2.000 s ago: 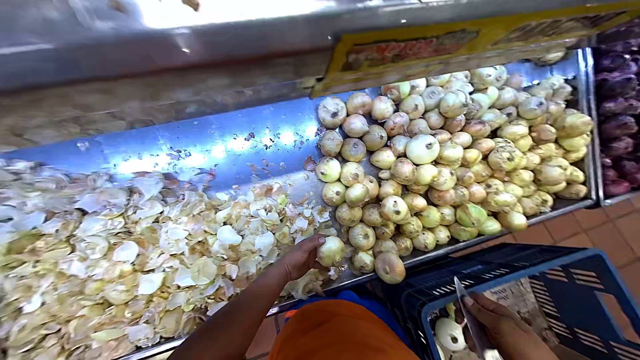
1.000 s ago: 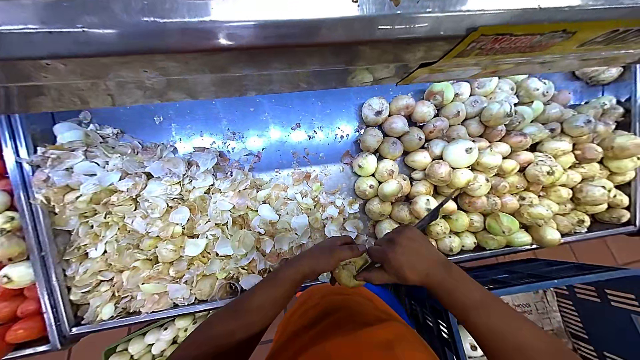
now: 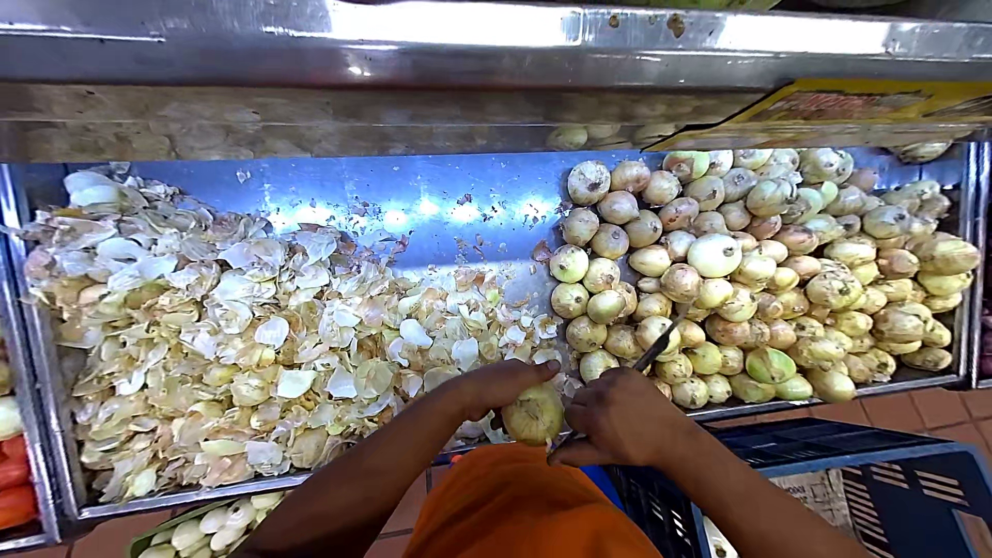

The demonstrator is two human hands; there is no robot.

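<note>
My left hand point(image 3: 508, 390) holds a yellowish onion point(image 3: 533, 415) in front of my orange shirt. Close beside it on the right, my right hand point(image 3: 620, 418) grips a knife point(image 3: 659, 346), whose dark blade sticks out up and to the right over the onions. The other end of what it grips shows near the held onion's lower right side. Beyond my hands, a heap of unpeeled and partly peeled onions point(image 3: 775, 271) fills the right part of the metal bin. Loose onion skins point(image 3: 310, 364) cover the left part.
A metal shelf edge point(image 3: 465, 54) with a yellow sign point(image 3: 845, 108) runs above the bin. At the lower right stands a dark blue plastic crate point(image 3: 907, 496). Peeled onions point(image 3: 209, 527) lie in a container at the lower left, and red vegetables point(image 3: 15, 480) at the far left.
Two seconds ago my hands were apart, the left at an onion by the heap's edge, the right with the knife over the crate. Now they are together at an onion. The view has shifted.
</note>
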